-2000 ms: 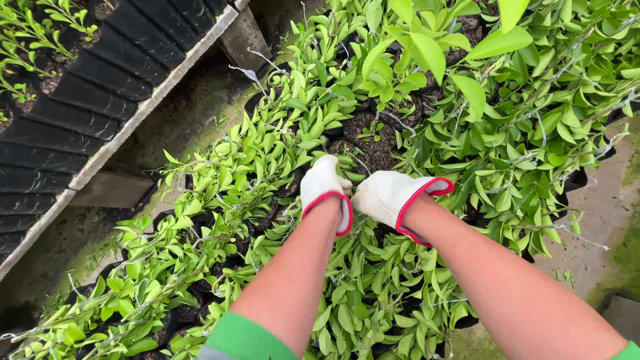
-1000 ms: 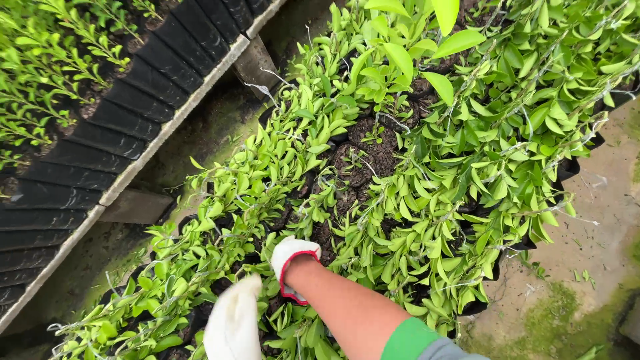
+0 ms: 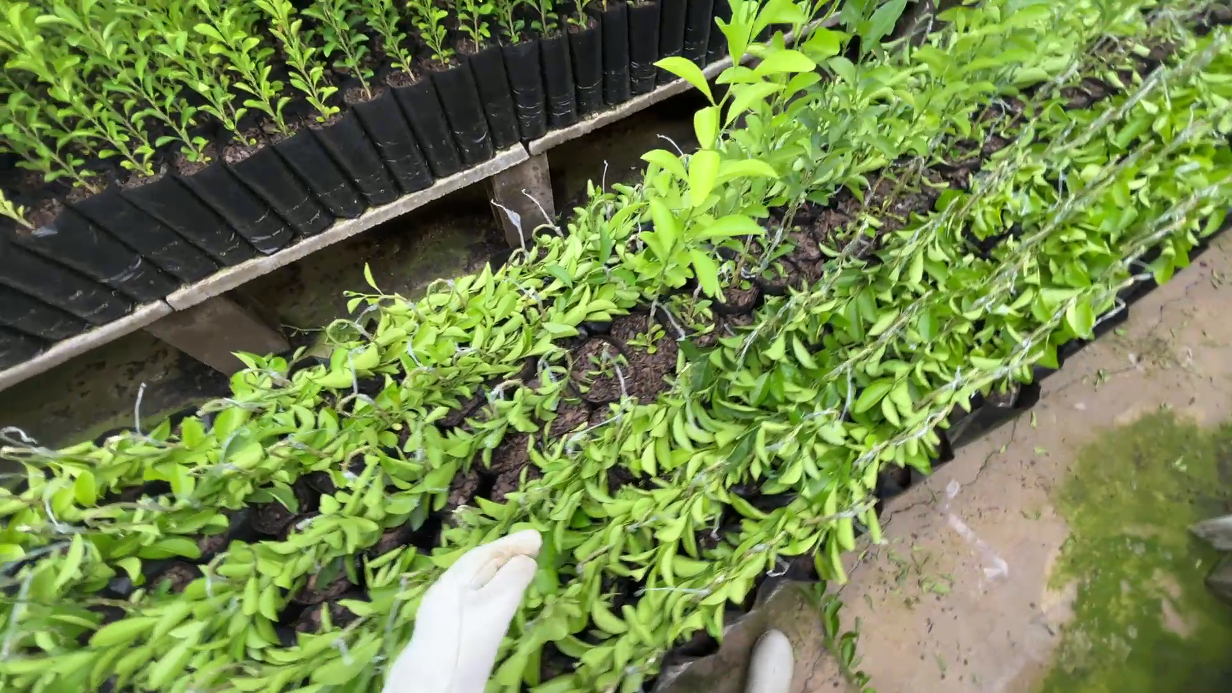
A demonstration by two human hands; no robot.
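Note:
My left hand (image 3: 472, 611), in a white glove, reaches in from the bottom edge over the leafy plants. Its fingers and thumb are together, with nothing visible between them. A rounded whitish tip (image 3: 771, 662) shows at the bottom edge to the right, perhaps a finger of my right glove; the rest of that hand is out of view. Green leafy shoots (image 3: 674, 452) lie bent over in long rows, with pale ties or wires among them. Dark soil (image 3: 626, 366) in black bags shows in the gap between rows. A taller plant (image 3: 707, 183) stands upright beyond it.
Upper left, upright seedlings (image 3: 250, 67) grow in black plastic bags (image 3: 385, 140) on a concrete ledge (image 3: 346, 226) with supports (image 3: 217, 327). A concrete floor (image 3: 972, 568) with a green mossy patch (image 3: 1145, 549) lies to the right of the rows.
Both gloved hands were together at the soil gap, then came down toward the lower left. The right forearm and green sleeve have since left view. The view has turned, showing more of the rows.

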